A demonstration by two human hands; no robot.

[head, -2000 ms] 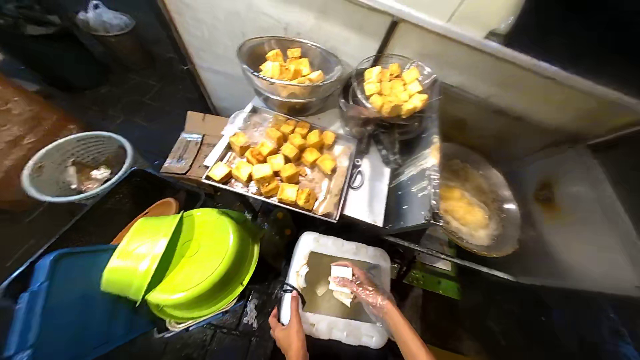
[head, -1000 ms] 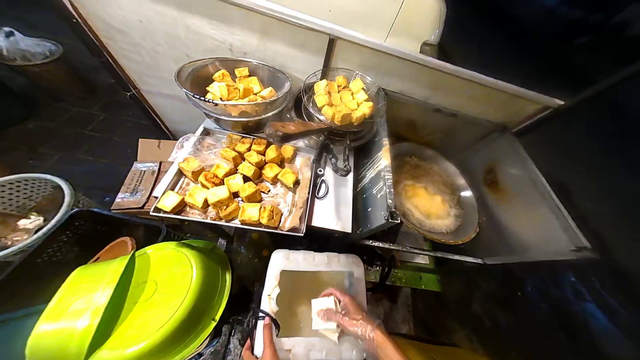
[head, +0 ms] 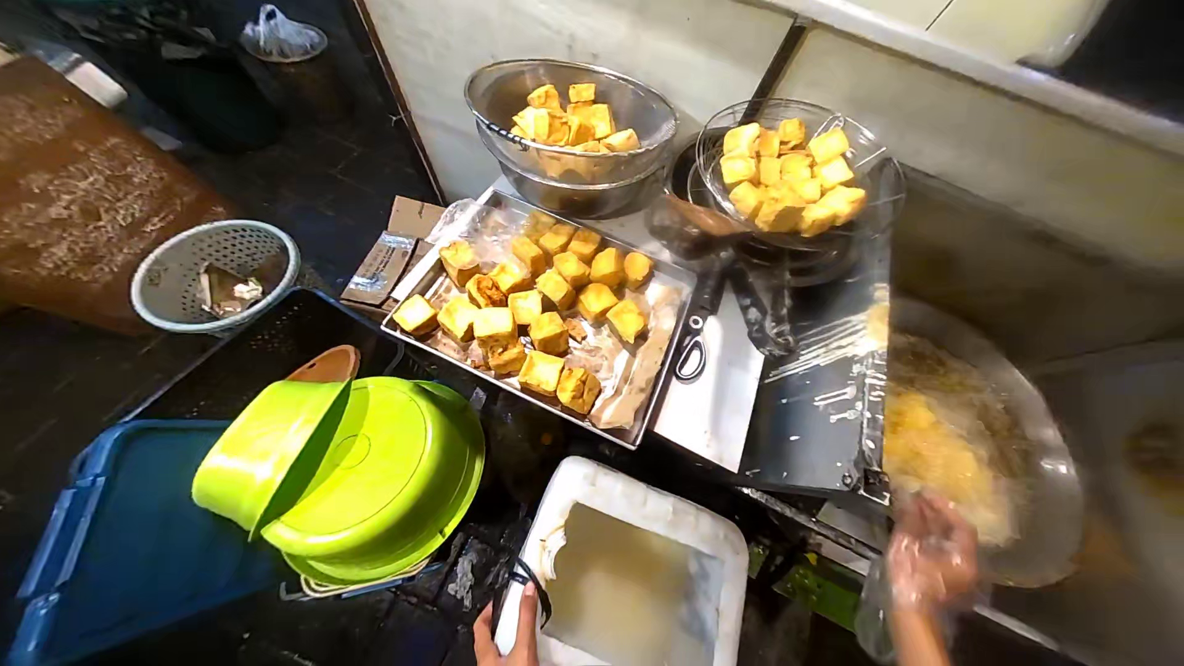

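Note:
My left hand (head: 511,629) grips the left rim of a white foam box (head: 731,546) that holds cloudy liquid, beside a black cord loop. My right hand (head: 932,550), in a clear plastic glove, is at the near left edge of a large metal wok (head: 1064,490) of bubbling oil; its fingers are blurred, and whether they hold anything cannot be told. Yellow pieces (head: 934,453) fry in the wok. Fried tofu cubes (head: 494,324) lie on a paper-lined metal tray (head: 661,384). More cubes fill a steel bowl (head: 638,171) and a wire strainer (head: 712,139) behind.
Black-handled scissors (head: 690,359) lie right of the tray. A metal panel (head: 814,407) stands between tray and wok. Lime-green plastic basins (head: 388,462) and a blue lid (head: 139,527) are at the left, with a perforated plastic basket (head: 153,287) behind them.
My right hand has moved from the foam box, where it held a white block, rightward to the wok's edge. My left hand remains at the box's left rim.

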